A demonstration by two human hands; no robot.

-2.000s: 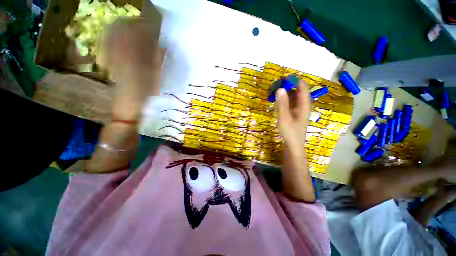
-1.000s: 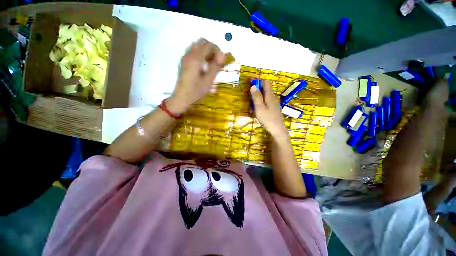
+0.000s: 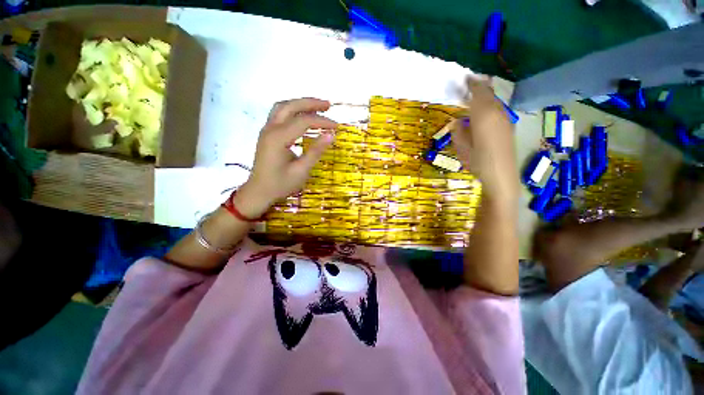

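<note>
An array of gold-taped leaded parts (image 3: 386, 185) lies in overlapping rows, with thin dark wires at its left edge. My left hand (image 3: 292, 146) is over the array's upper left part, thumb and fingers apart, nothing visible in it. My right hand (image 3: 488, 135) is at the array's right edge, blurred, its fingertips near the sheet's upper right corner; its grasp is hidden. Blue battery packs with pale patches (image 3: 446, 161) lie on the array, partly behind my right hand. Another blue pack (image 3: 508, 113) shows just beyond that hand.
A carton (image 3: 181, 100) of pale yellow pieces (image 3: 123, 92) stands at left on the white sheet (image 3: 255, 69). Blue packs (image 3: 567, 173) lie in a group at right. More lie on the green bench. A grey bar (image 3: 610, 68) runs at upper right. A neighbouring person's arm (image 3: 610, 238) is at lower right.
My right hand has moved right and away from me, off the array's middle. My left hand has opened and the small amber piece at its fingers no longer shows. The view has shifted slightly.
</note>
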